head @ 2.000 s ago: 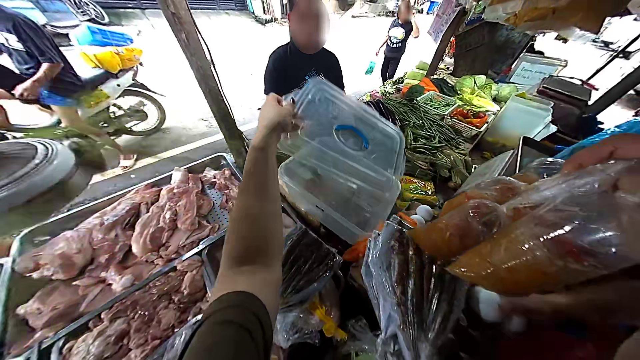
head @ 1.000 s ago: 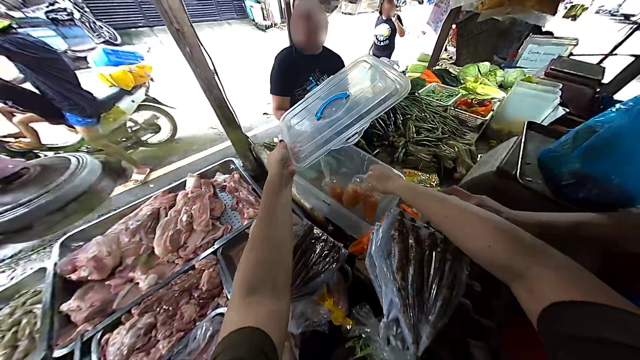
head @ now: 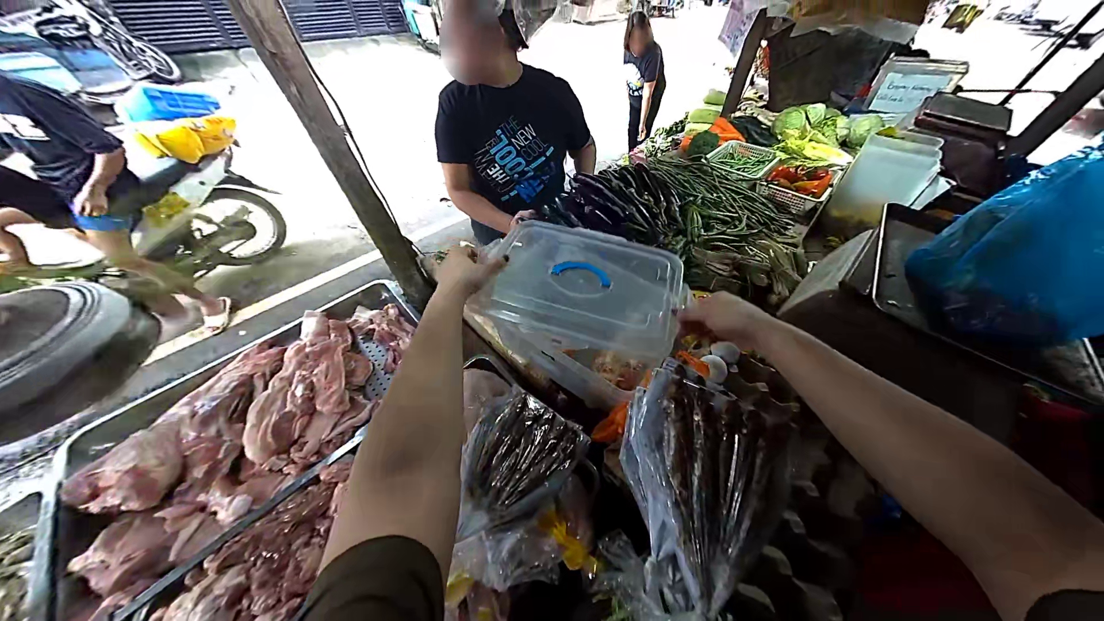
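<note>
A clear plastic lid [head: 595,280] with a blue handle lies slightly tilted over a clear plastic box [head: 561,366], in which orange pieces in plastic show. My left hand [head: 466,272] grips the lid's left edge. At the opposite edge is my right hand [head: 720,317], its fingers partly hidden behind the lid's side, so its exact hold is unclear. White eggs [head: 718,362] sit just below my right hand. Plastic bags of long dark dried goods [head: 707,483] stand nearer to me.
Metal trays of raw meat [head: 207,431] lie at the left beside a wooden post [head: 332,138]. Beyond the box are eggplants [head: 612,207] and long beans [head: 733,216]. A blue plastic bag [head: 1018,250] rests at the right. Across the stall stands a person [head: 517,138].
The bags of orange contents, held up at the right two seconds ago, are no longer there. The lid, raised and steeply tilted before, is lower over the box, and my right hand has moved to its right side.
</note>
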